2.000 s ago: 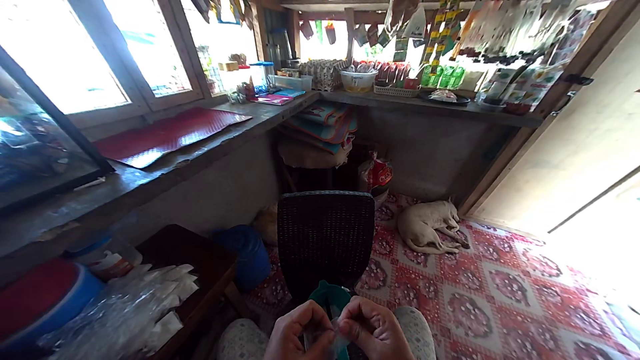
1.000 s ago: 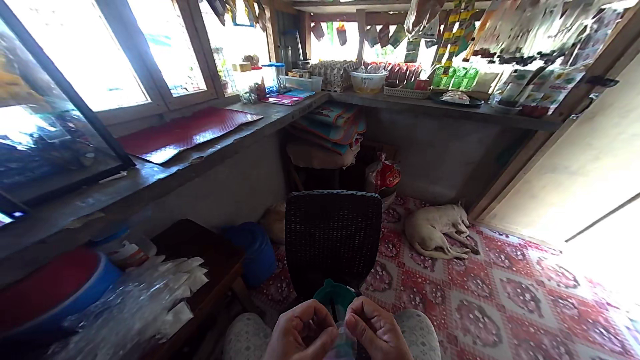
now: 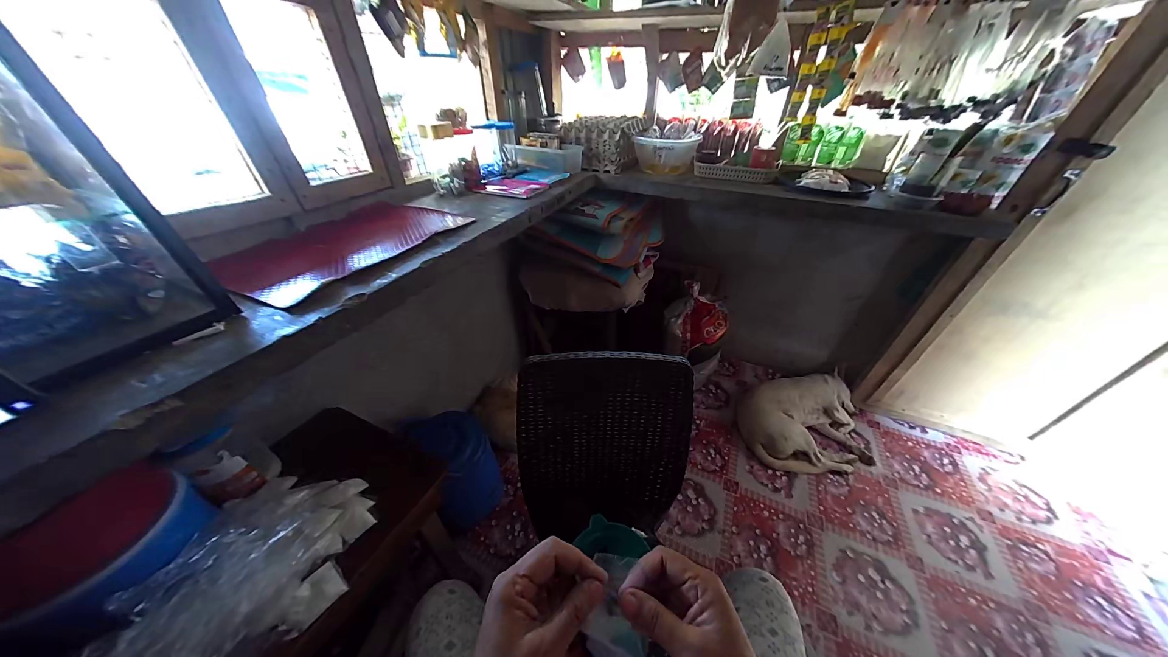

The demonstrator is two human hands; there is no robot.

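Note:
My left hand [image 3: 546, 602] and my right hand [image 3: 683, 604] are close together at the bottom centre, above my lap. Between them is a small clear plastic bag [image 3: 613, 610], pinched at its upper part by the thumb and fingers of each hand. What the bag holds cannot be made out. Just beyond and beneath it sits a green plastic container [image 3: 610, 537], partly hidden by the hands. A dark woven-back chair [image 3: 606, 438] stands directly in front. At the lower left lies a pile of clear plastic bags [image 3: 246, 566].
A white dog [image 3: 794, 422] lies on the patterned floor at right. A blue bucket [image 3: 456, 470] is beside the wooden bench [image 3: 365, 456] at left. A concrete counter [image 3: 511, 224] runs along the walls, bearing a red mat [image 3: 342, 246], egg trays [image 3: 602, 141] and a plastic tub [image 3: 666, 153].
My hands stay close together on the small plastic bag, with slight shifts of the fingers. The view has turned a little left since the earliest frame.

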